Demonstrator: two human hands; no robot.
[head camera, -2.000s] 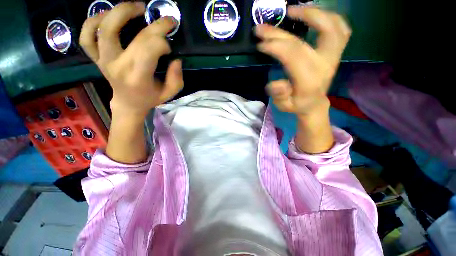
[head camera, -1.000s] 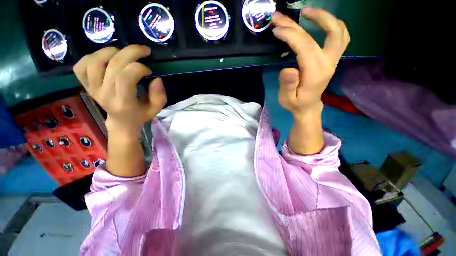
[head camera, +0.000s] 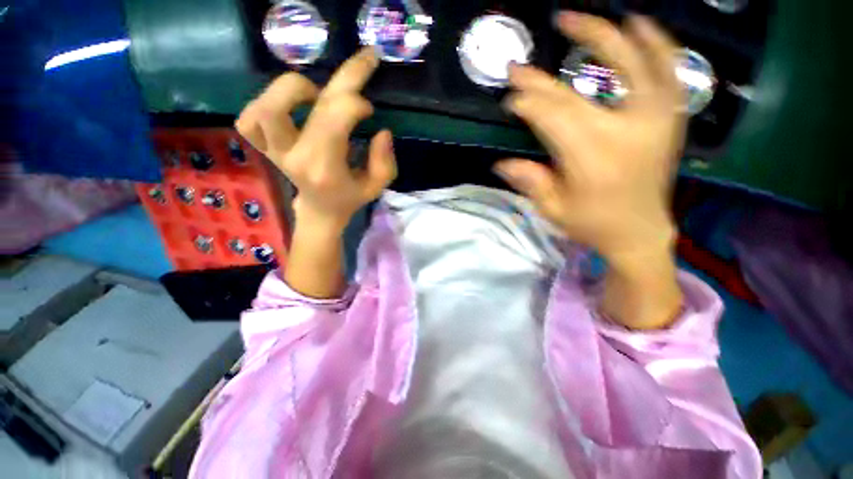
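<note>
A black compartment tray (head camera: 430, 94) lies at the bench's front edge with several round lit smartwatches in its near row. My left hand (head camera: 327, 140) is bare, fingers apart, with a fingertip at the lower rim of the second watch (head camera: 395, 26) from the left. My right hand (head camera: 599, 140) is blurred and empty, with one fingertip at the lower right of the white-lit watch (head camera: 496, 49) and the other fingers over the watch to its right (head camera: 595, 79). Another watch (head camera: 694, 82) shows beyond my right hand. Whether the fingertips touch the screens cannot be told.
The bench top is green (head camera: 192, 56), with a blue panel (head camera: 75, 103) at the left. A red-orange tray (head camera: 220, 224) of small dark watches sits below at the left. Grey-white boxes (head camera: 122, 365) stand lower left. Pink cloth (head camera: 795, 271) shows at the right.
The view has swung, so tray and red tray sit farther right. My left hand has come up to a watch; my right hand is now over the tray. One watch has turned white.
</note>
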